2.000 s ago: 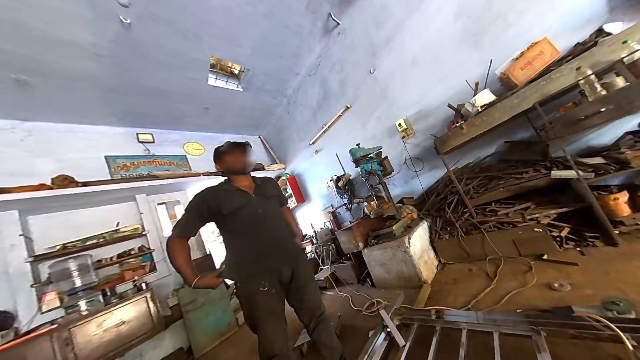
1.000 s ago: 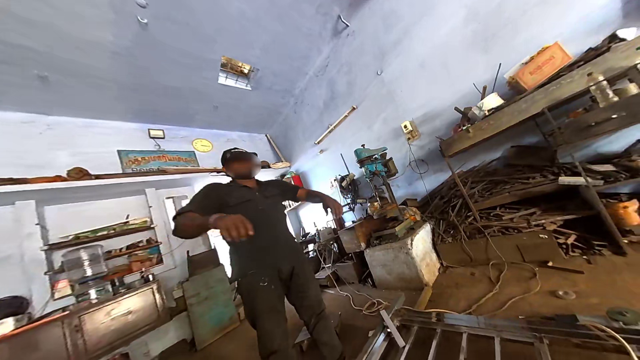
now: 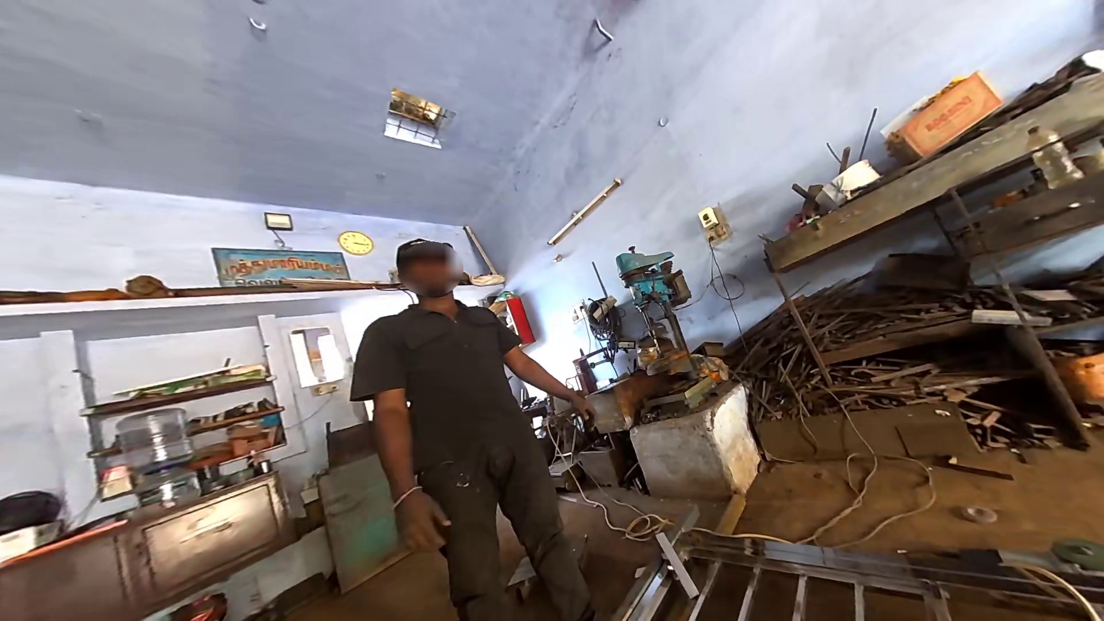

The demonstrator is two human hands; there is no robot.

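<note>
Neither my left hand nor my right hand shows in the head view, so what they hold or touch is hidden. A metal frame with parallel bars [image 3: 802, 573] lies low at the bottom right. Across its left corner rests a short flat metal piece [image 3: 677, 565]. Facing me beyond the frame, a person in dark work clothes and a cap [image 3: 457, 405] stands with one arm hanging down and the other held out toward the drill press side.
A teal drill press [image 3: 647, 276] rises behind a concrete block [image 3: 694, 444]. Metal scrap [image 3: 862, 345] is heaped under a wall shelf [image 3: 914, 185]. A cable [image 3: 849, 509] snakes over the floor. Cabinets [image 3: 211, 526] and a water dispenser bottle [image 3: 155, 440] stand at left.
The other person's arms, raised and bent one second ago, are lower now; one hangs down beside the thigh and the other reaches out to the side.
</note>
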